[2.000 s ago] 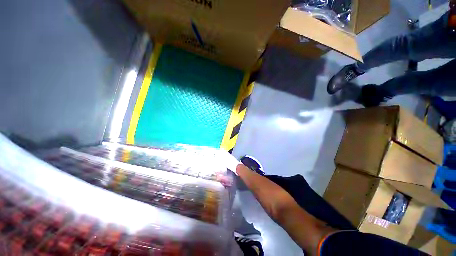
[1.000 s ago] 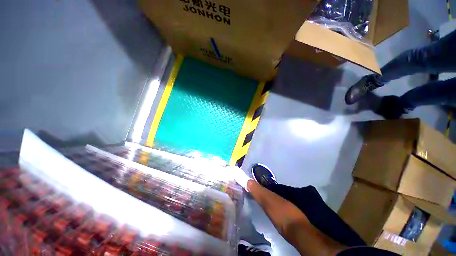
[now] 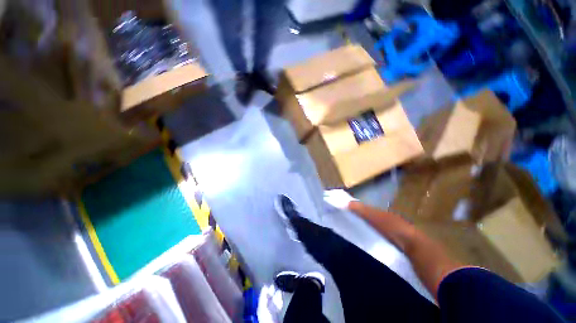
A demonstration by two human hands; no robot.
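Note:
My right hand (image 3: 338, 199), in a white glove, reaches in from the lower right with a bare forearm and dark sleeve. It is over the floor near an open carton, away from the trays. It is small and blurred, and its fingers cannot be made out. A stack of clear blister trays (image 3: 196, 287) with red parts stands at the bottom left, cut off by the edge. My left hand is not in view.
Cartons with open flaps (image 3: 379, 154) stand at centre right, more brown cartons (image 3: 464, 205) further right. A large carton (image 3: 57, 126) is at left, an open one (image 3: 164, 85) with dark bagged parts behind. A person's legs (image 3: 243, 38) are at the top. Blue items (image 3: 420, 44) lie beyond.
The view has swung right, so the trays now sit lower left and more cartons show. My right hand has left the tray stack's edge and is out over the floor.

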